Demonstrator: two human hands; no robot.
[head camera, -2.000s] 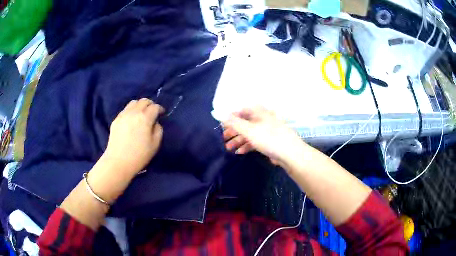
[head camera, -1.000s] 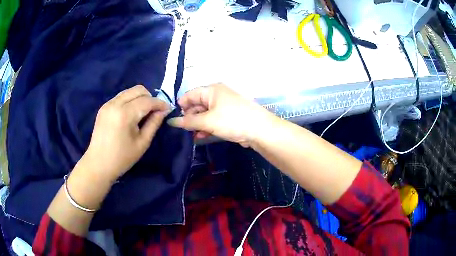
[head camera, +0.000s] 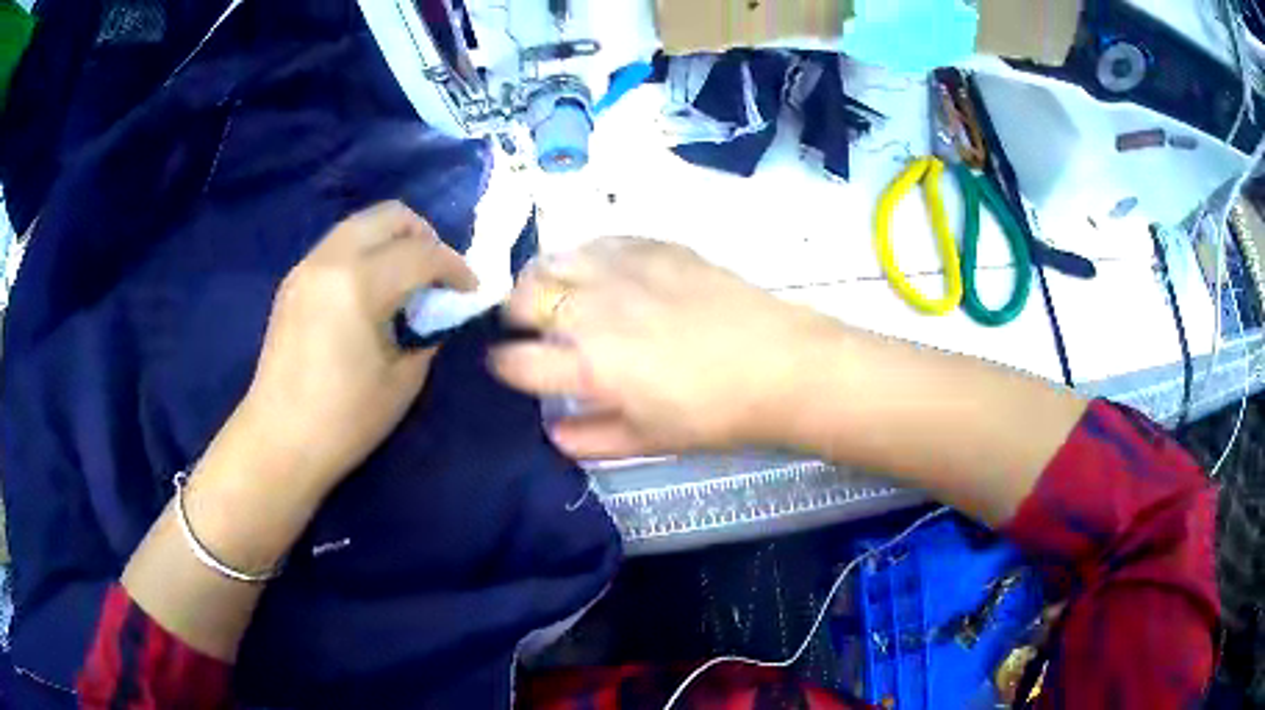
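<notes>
The navy garment piece (head camera: 181, 375) covers the left of the table and the lap. A white strip (head camera: 502, 229) runs along its edge from the presser foot area (head camera: 506, 118) down to my hands. My left hand (head camera: 354, 333) grips the folded end of the strip with navy cloth, between thumb and fingers. My right hand (head camera: 611, 347), blurred, is beside it at the cloth edge with fingers bent; whether it holds the cloth cannot be told. The grey-blue cylindrical attachment (head camera: 561, 128) is right of the needle area.
Scissors with yellow and green handles (head camera: 957, 250) lie on the white table to the right. Navy and white scraps (head camera: 784, 111) lie behind. Cardboard (head camera: 749, 24) and a mint-green block (head camera: 910, 31) are at the top. A ruler (head camera: 749, 502) edges the table; a blue bin (head camera: 923, 610) is below.
Both hands have moved from apart on the cloth to close together at the strip. A folded white end now shows in my left hand. The view has shifted, showing more of the machine head.
</notes>
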